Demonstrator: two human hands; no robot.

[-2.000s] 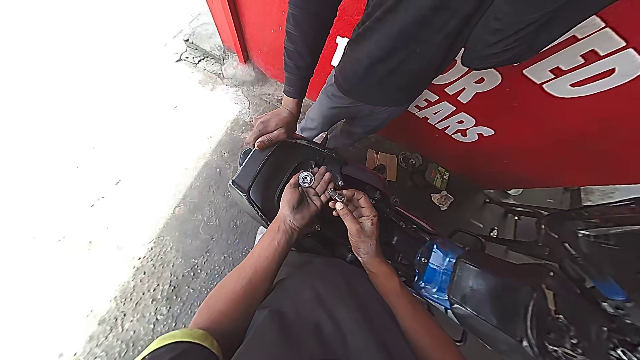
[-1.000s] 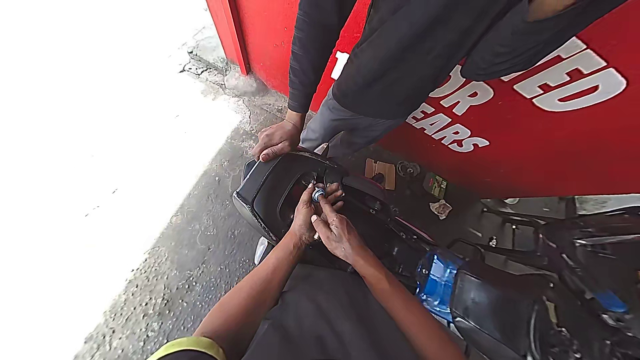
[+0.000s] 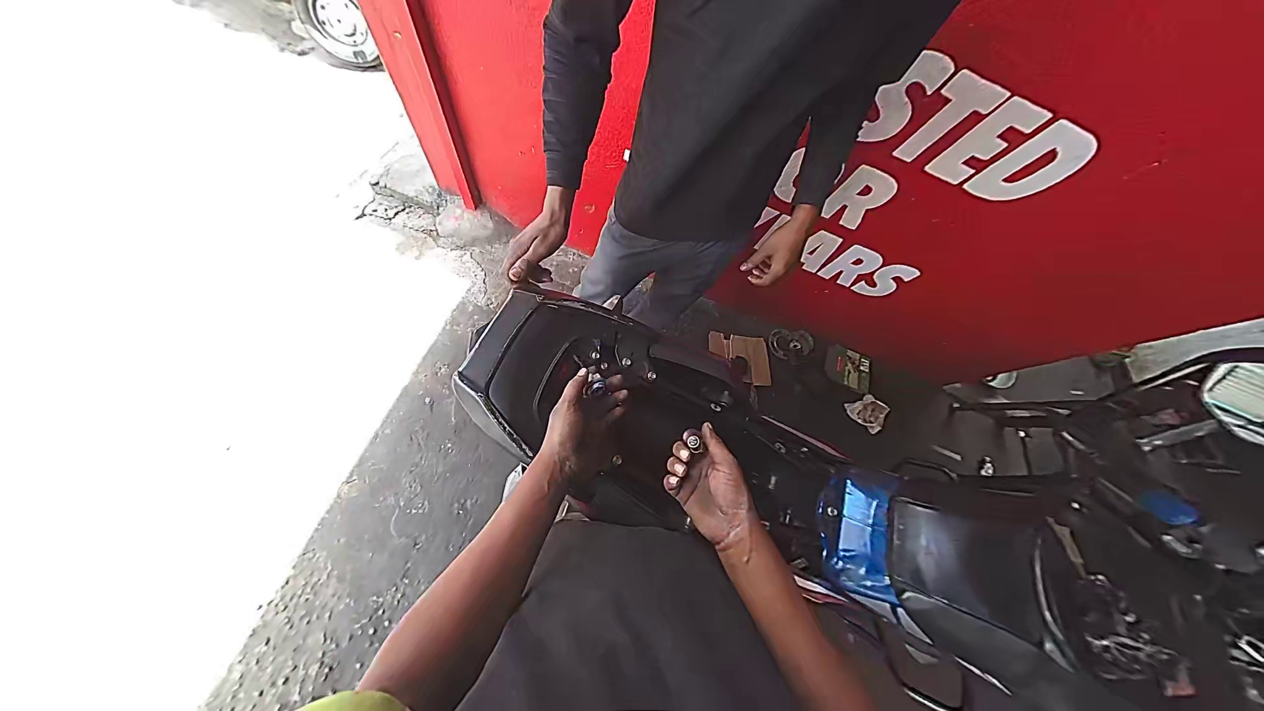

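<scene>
The black rear section of a motorcycle (image 3: pixel 513 346), its seat off, lies under both hands. My left hand (image 3: pixel 585 425) is over the exposed tail area and holds a small metal part (image 3: pixel 595 384) with a bluish tint between thumb and fingers. Several bolts show on the frame just beyond it. To the right, my right hand (image 3: pixel 709 484) is turned palm up, its fingers curled around a small round metal piece (image 3: pixel 695 443), whose end shows at the fingertips. The two hands are apart. What exactly each small part is cannot be told.
Across the motorcycle stands a person in dark clothes, one hand (image 3: pixel 538 247) on the tail's edge. Behind is a red wall (image 3: pixel 987 247) with white lettering. Cardboard (image 3: pixel 741 357), a round metal part (image 3: pixel 790 344) and a small box (image 3: pixel 849 367) lie on the ground. More motorcycles, one with blue panels (image 3: pixel 859 538), stand right.
My hands were together over the tail; now they are apart, the right one drawn back with the small metal piece. The other person stands more upright, with a second hand now in view.
</scene>
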